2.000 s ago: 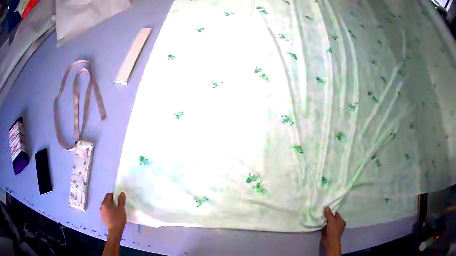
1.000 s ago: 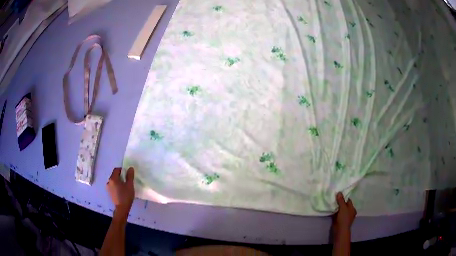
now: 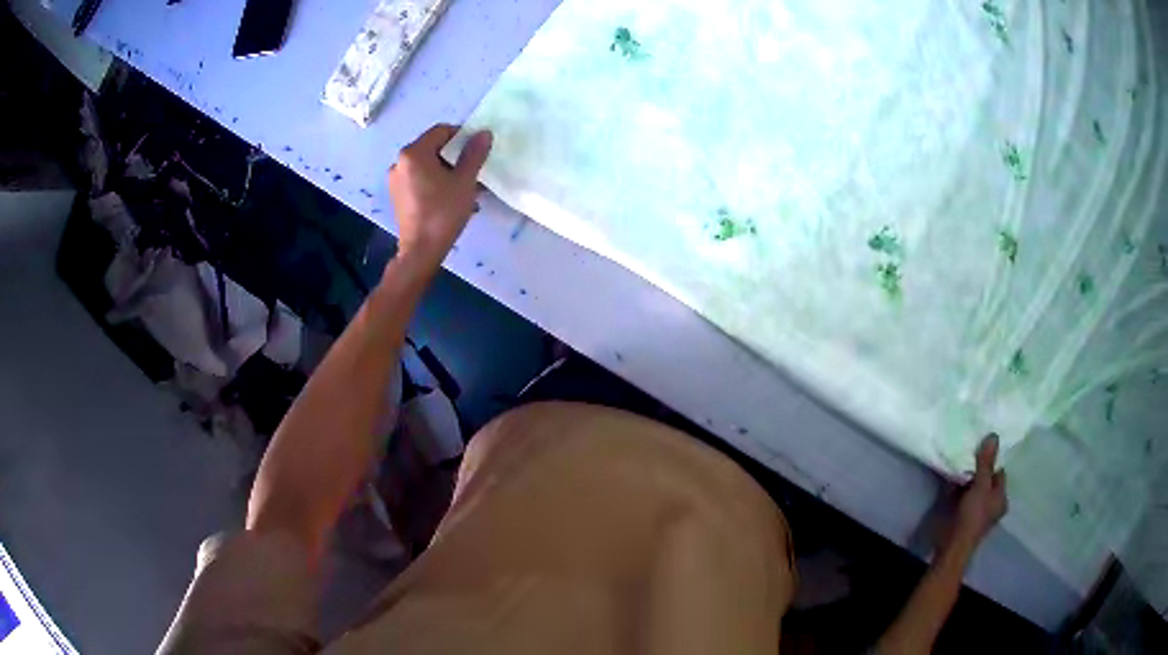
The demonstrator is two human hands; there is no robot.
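Note:
The pale green-white printed fabric [image 3: 769,166] with small green sprigs lies over the table, its near edge running close to the table's front edge. My left hand [image 3: 439,186] is bare and pinches the fabric's near left corner between thumb and fingers. My right hand [image 3: 981,494] is bare and grips the near edge farther right, where folds fan out from it. The floral cloth-wrapped weight [image 3: 382,58] lies on the table to the left of the fabric, not touching my left hand.
The pale blue-white table [image 3: 615,311] has ink marks along its edge. A flat black rectangle [image 3: 264,26] lies at the upper left. Fabric scraps [image 3: 173,301] litter the dark floor at left. My torso in a tan top is at the bottom. A dark object stands at the table's lower right.
The view has tilted down and turned, so the table edge now slants and my torso and the floor show. Both hands keep hold of the fabric edge. The strap and cream bar have left the view.

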